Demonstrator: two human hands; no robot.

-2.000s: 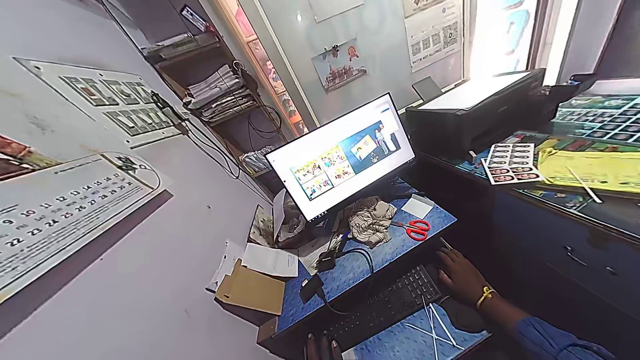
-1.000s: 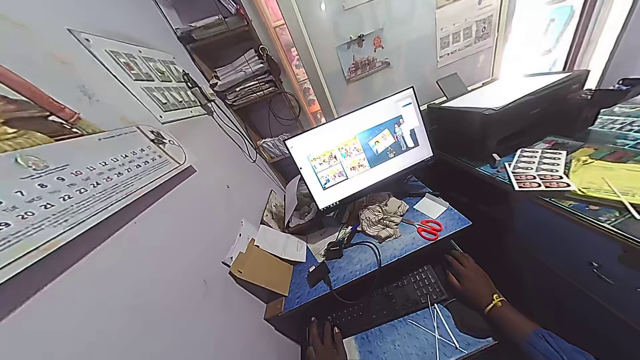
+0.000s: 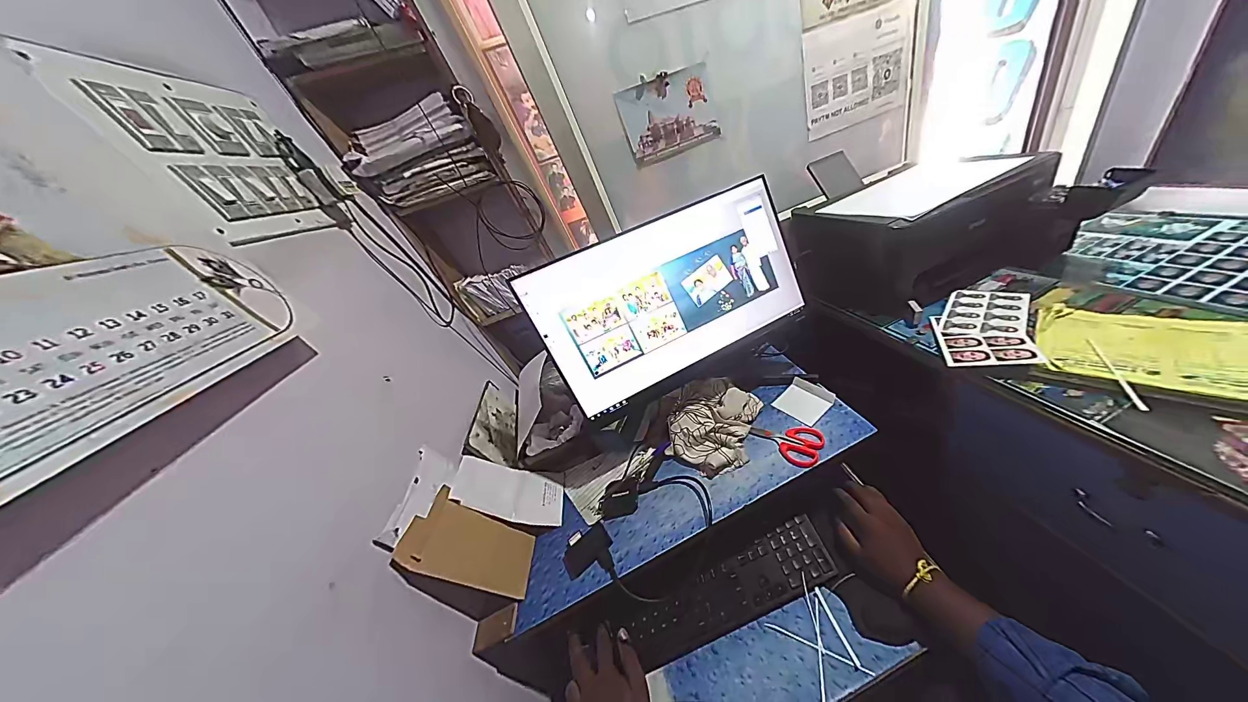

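Note:
My left hand (image 3: 604, 668) rests at the left end of a black computer keyboard (image 3: 726, 585), its fingers spread over the keys. Just past the keyboard's right end lies my right hand (image 3: 877, 536), with a yellow band on the wrist; what is under its palm is hidden. A lit monitor (image 3: 663, 292) behind them shows a page of pictures. Red-handled scissors (image 3: 801, 447) and a crumpled patterned cloth (image 3: 712, 429) lie on the blue desk top. Several thin white strips (image 3: 821, 639) are on the lower blue surface below the keyboard.
A black printer (image 3: 926, 219) stands right of the monitor, beside a glass counter with photo sheets (image 3: 985, 327) and a yellow sheet (image 3: 1150, 341). Black cables with an adapter (image 3: 588, 551) and a cardboard box (image 3: 468, 546) are at the desk's left. Stacked papers (image 3: 419, 146) fill a shelf.
My left hand, partly seen at the frame's lower edge two seconds ago, shows more fully at the keyboard's left end. My right hand stays beside the keyboard's right end.

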